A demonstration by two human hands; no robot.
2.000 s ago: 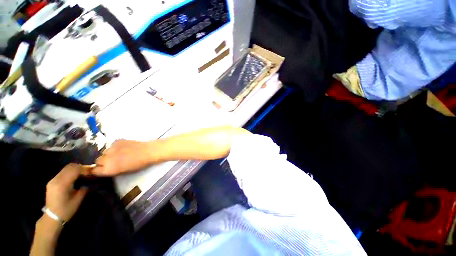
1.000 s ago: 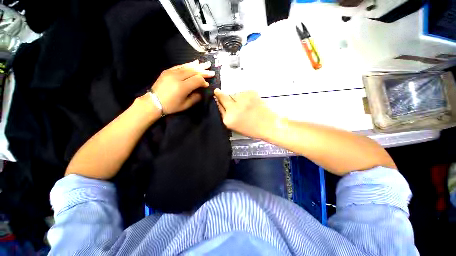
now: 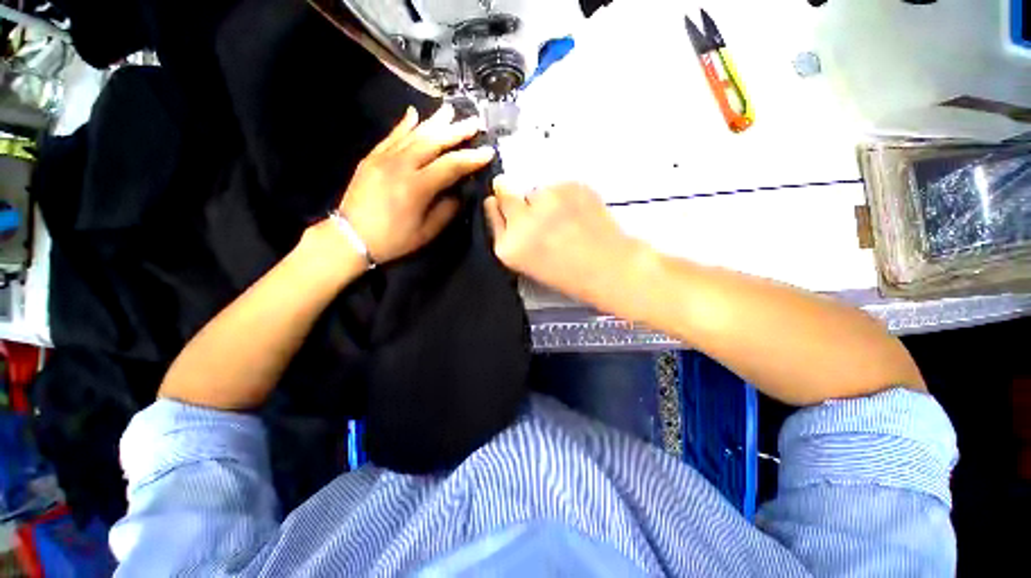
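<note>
The black fabric (image 3: pixel 441 350) lies under the machine head, spreads over the left side and hangs to the lap. My left hand (image 3: pixel 409 186) lies on it with fingers spread, fingertips beside the presser foot (image 3: pixel 499 117). My right hand (image 3: pixel 560 235) pinches the fabric's right edge just below the foot, thumb and forefinger together. The needle tip is too small to make out. The round dark parts of the sewing machine (image 3: pixel 497 70) are above the foot.
Thread snips (image 3: pixel 720 73) lie right of the needle on the white machine bed (image 3: pixel 633 124). A tray with a dark, clear-covered case (image 3: pixel 961 215) is at the right. A ruler strip (image 3: pixel 599 334) runs along the front edge. Blue crate parts (image 3: pixel 718 418) show below.
From an earlier view of the machine's side, the camera has swung to face the needle. In the last second my left fingers have spread wider; my right hand still holds the edge.
</note>
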